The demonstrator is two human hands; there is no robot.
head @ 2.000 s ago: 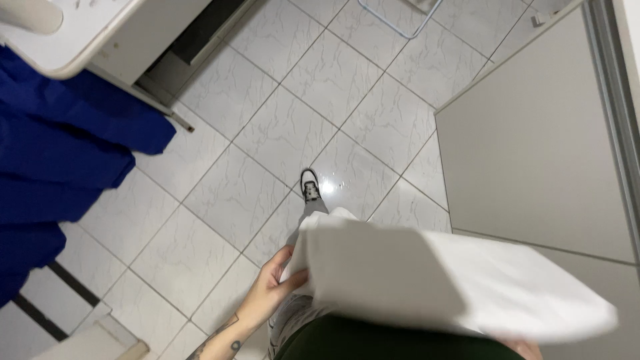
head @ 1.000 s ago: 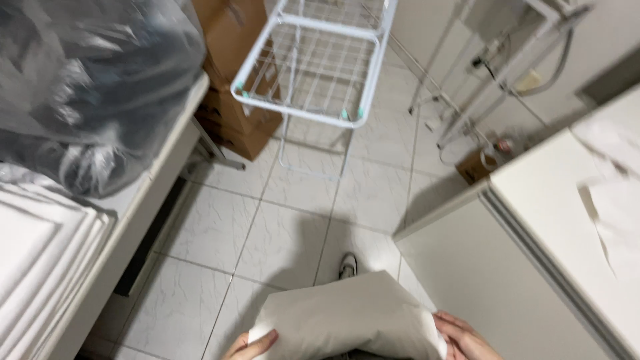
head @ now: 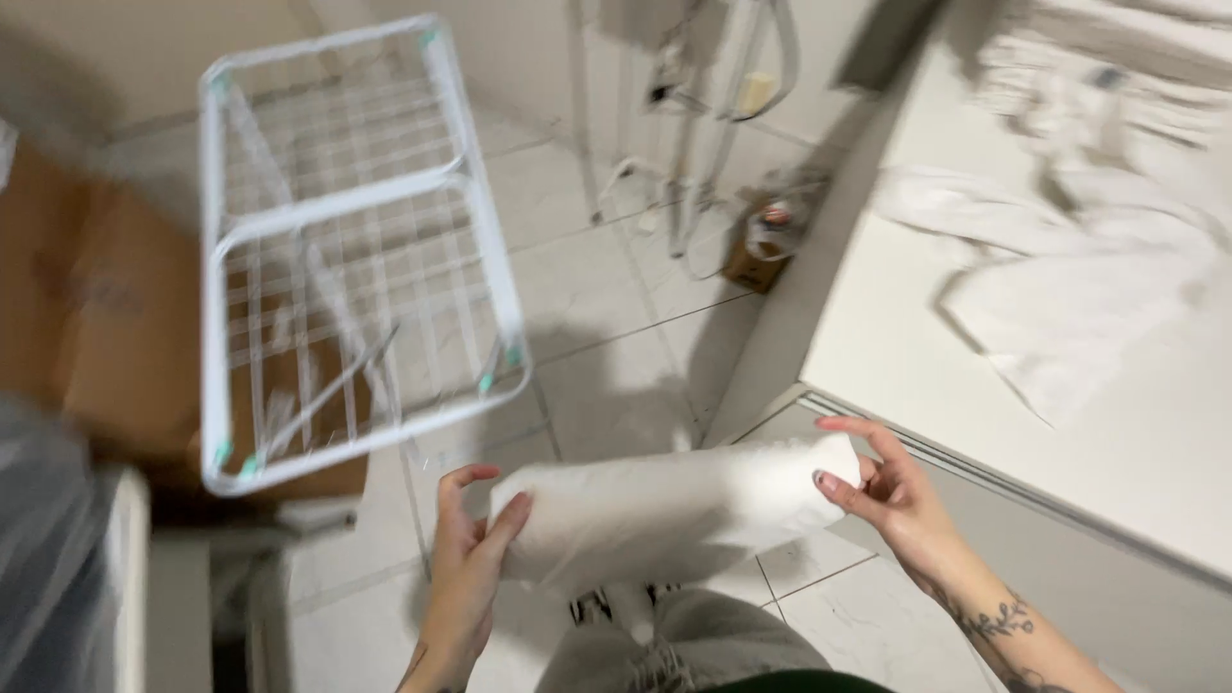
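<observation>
A white cloth [head: 664,520], folded into a long band, stretches between my two hands in front of my legs. My left hand [head: 472,549] pinches its left end, with the thumb on top. My right hand [head: 881,491] grips the other end between thumb and fingers, close to the front edge of the white cabinet. More white cloths [head: 1049,279] lie loosely on the cabinet top at the right, with a stack of folded ones behind them. The underside of the held cloth is hidden.
A white folding drying rack [head: 361,202] stands ahead on the left, beside brown cardboard boxes [head: 115,289]. The white cabinet top [head: 866,327] fills the right side. Farther back are a metal stand [head: 683,173] and a small cardboard box [head: 756,255]. Dark plastic wrapping [head: 48,568] sits at lower left.
The view has swung up and to the right, toward the rack and cabinet. The cloth was hanging broad and loose two seconds ago; now it is a narrower band held at both ends.
</observation>
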